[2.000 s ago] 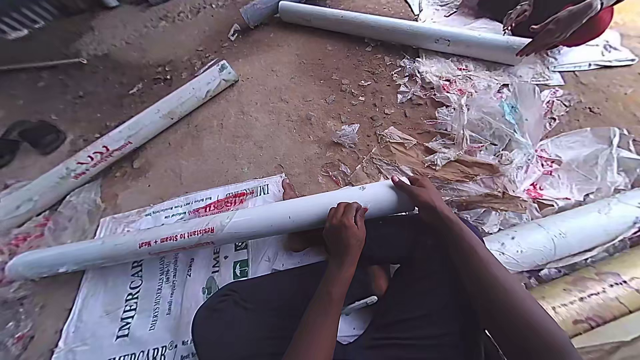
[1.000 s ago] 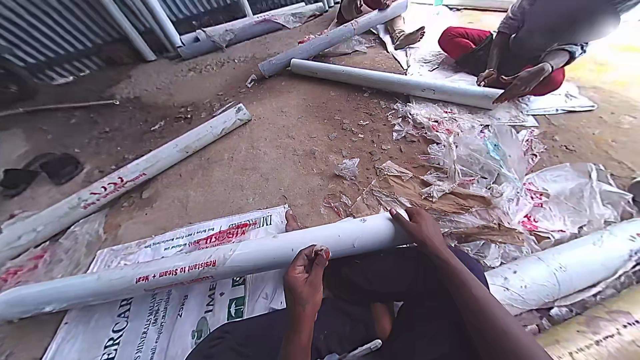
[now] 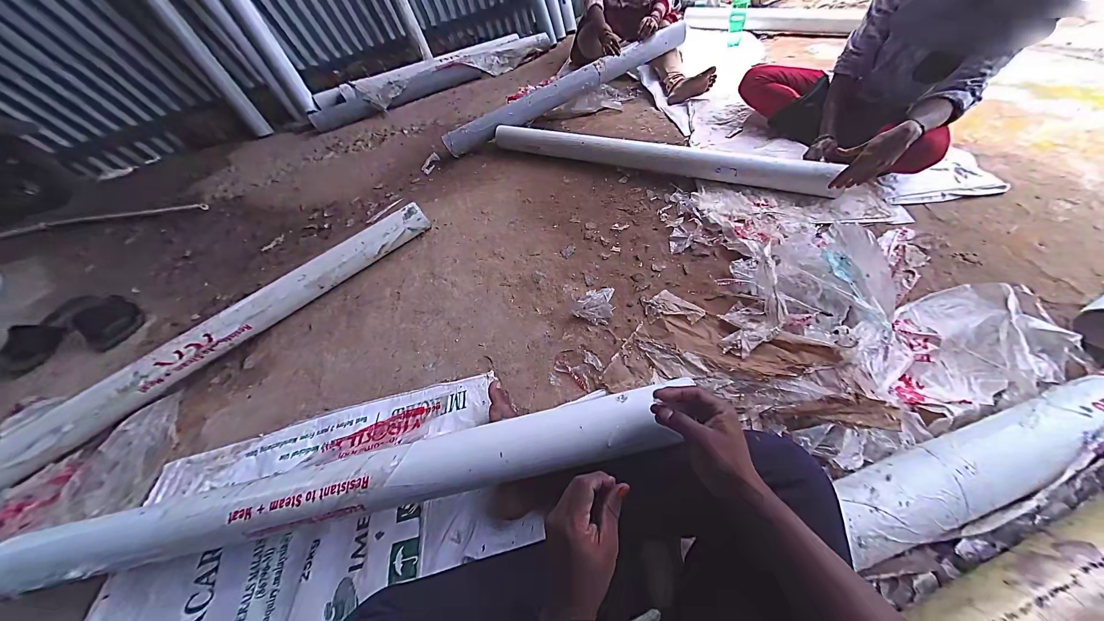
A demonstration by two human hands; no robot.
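A long white plastic-like tube (image 3: 526, 444) with red printing lies across my lap and over a printed white sack (image 3: 285, 569). The fingers of my right hand (image 3: 711, 435) rest on the tube's right end, thumb and fingertips at its rim. My left hand (image 3: 588, 526) is raised just below the tube, apart from it, fingertips curled against the thumb; whether something small sits between them cannot be told. A bare foot (image 3: 500, 402) shows behind the tube.
Torn clear plastic film (image 3: 862, 302) lies beyond my right hand. Another white tube (image 3: 975, 466) is at the right, one more (image 3: 216, 345) at the left near dark sandals (image 3: 103, 323). Two people sit ahead with tubes (image 3: 673, 159). Several tubes lean on a corrugated wall (image 3: 345, 34).
My left hand, which lay on the tube two seconds ago, is now below and off it. My right hand stays at the tube's right end. The view has tilted up.
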